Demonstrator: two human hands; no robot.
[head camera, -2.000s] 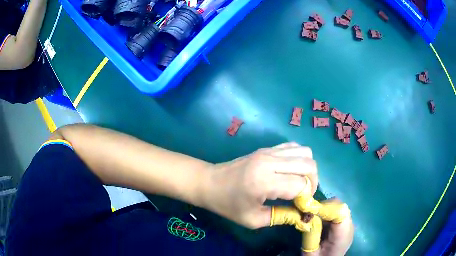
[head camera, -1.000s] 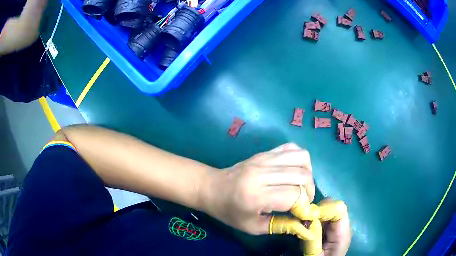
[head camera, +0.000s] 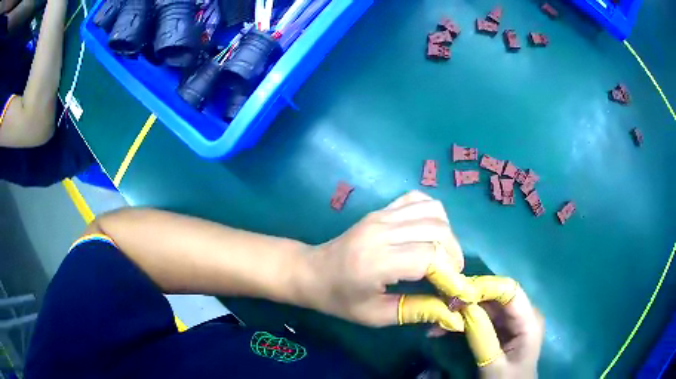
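My left hand (head camera: 385, 266), with yellow finger cots on thumb and a finger, reaches in from the left. My right hand (head camera: 511, 326), also with yellow cots, is at the lower right, partly cut off by the bottom edge. The fingertips of both hands meet around a small brown-red connector housing (head camera: 456, 303), mostly hidden by them. No wire can be made out at the fingertips. Loose connector housings lie on the green table beyond the hands: one alone (head camera: 342, 195) and a group to the right (head camera: 507, 189).
A blue bin (head camera: 215, 145) at upper left holds black ribbed sleeves (head camera: 248, 55) and wires. More housings (head camera: 439, 50) lie farther back. Another blue bin (head camera: 619, 22) edges in at upper right. Yellow tape lines cross the bench. Another person's arm (head camera: 41, 96) is at far left.
The view has shifted slightly. The housing between the fingertips, hidden one second ago, shows partly again. My right hand has moved slightly right and its fingers are posed differently.
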